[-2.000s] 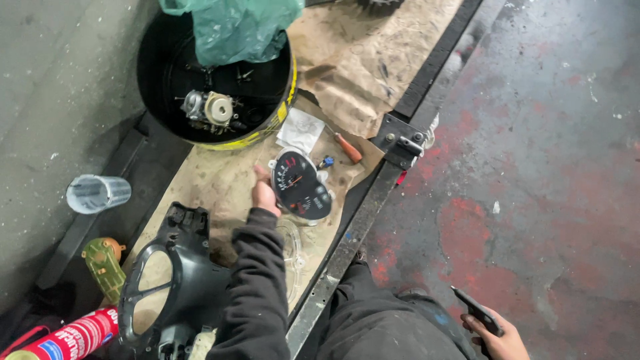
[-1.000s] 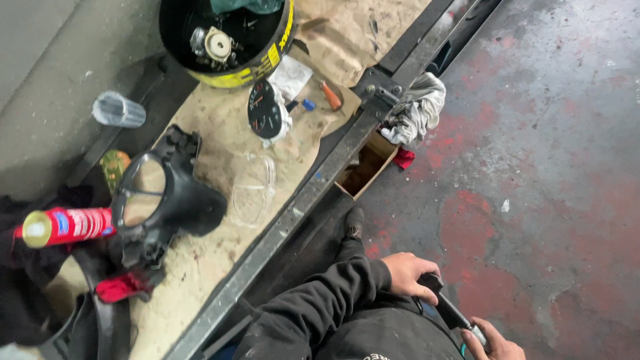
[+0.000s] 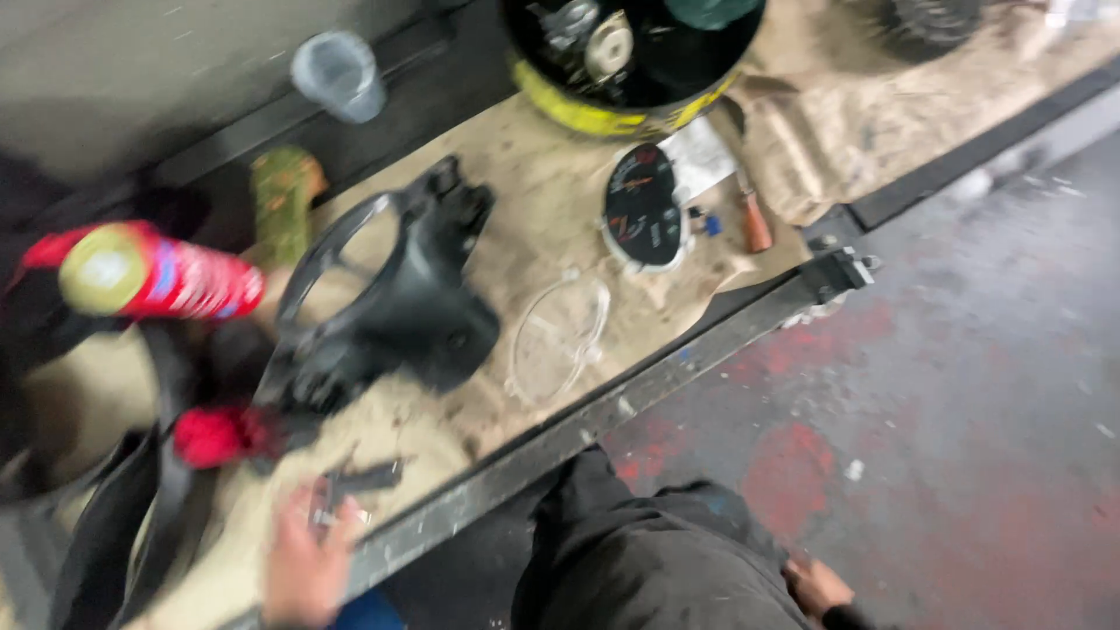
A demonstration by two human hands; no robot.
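My left hand (image 3: 306, 556), blurred, is over the paper-covered bench at the lower left, thumb and fingers around one end of a dark tool or part (image 3: 372, 477); whether it grips this is unclear. My right hand (image 3: 818, 586) is low beside my thigh, its fingers partly hidden, its contents not visible. The black plastic instrument housing (image 3: 420, 306) rests on the brown paper, with a clear gauge lens (image 3: 560, 337) to its right. Farther up the bench is the instrument cluster (image 3: 646, 206), dial side up, beside a blue connector (image 3: 711, 225) and an orange-handled screwdriver (image 3: 757, 229).
A black and yellow tub (image 3: 577, 114) holds metal parts and green plastic. A red spray can (image 3: 166, 271), a red cloth (image 3: 210, 436) and a green part (image 3: 284, 201) are at the left. A clear cup (image 3: 339, 77) stands behind. The metal bench edge (image 3: 604, 420) runs diagonally.
The cluster, in my left hand two seconds ago, lies on the paper. Both hands were at a black handheld item over the floor one second ago; my left hand has since moved to the bench.
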